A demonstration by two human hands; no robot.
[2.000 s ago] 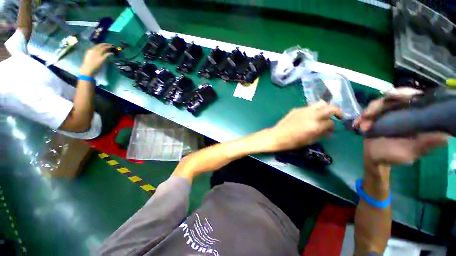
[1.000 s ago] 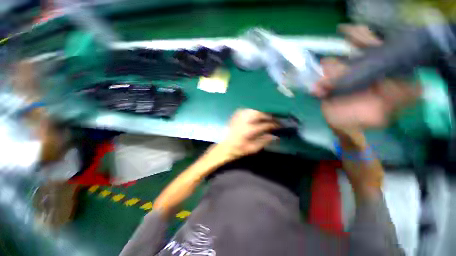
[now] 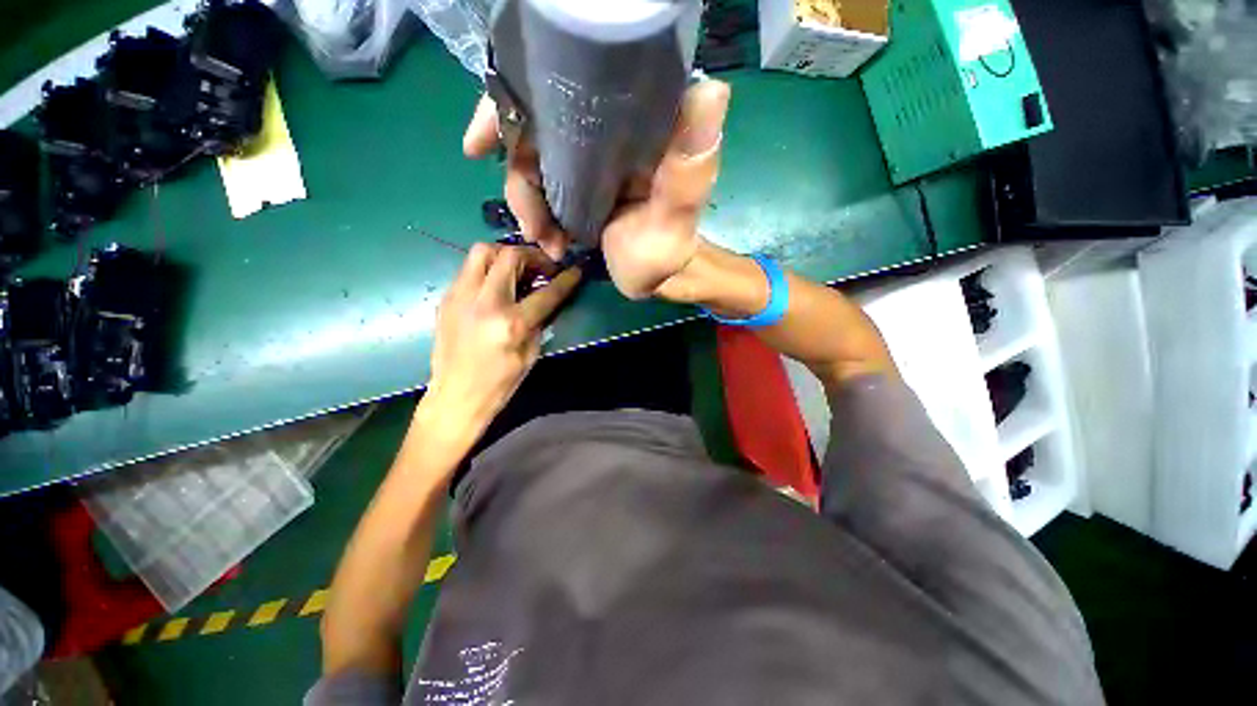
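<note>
My right hand point(image 3: 648, 207) is wrapped around the thick grey electric screwdriver point(image 3: 596, 111), which points down at the green bench mat near its front edge. My left hand point(image 3: 485, 317) is beside the screwdriver's tip, its fingers holding a small black device housing point(image 3: 531, 276) on the mat. The housing is mostly hidden by my fingers and the screwdriver. A thin red wire point(image 3: 441, 240) trails to the left of it. The screw and the bit's contact point cannot be seen.
Black housings point(image 3: 135, 90) stand in rows at the left, beside a pale yellow paper slip point(image 3: 262, 163). Plastic bags point(image 3: 345, 31), an open carton point(image 3: 820, 44) and a green box unit point(image 3: 954, 90) are at the back. White foam trays point(image 3: 951, 379) are right; a clear compartment tray point(image 3: 207, 517) lies below.
The view has swung right and down. My left hand has come from beside the screwdriver to the housing, and the screwdriver in my right hand is now over it.
</note>
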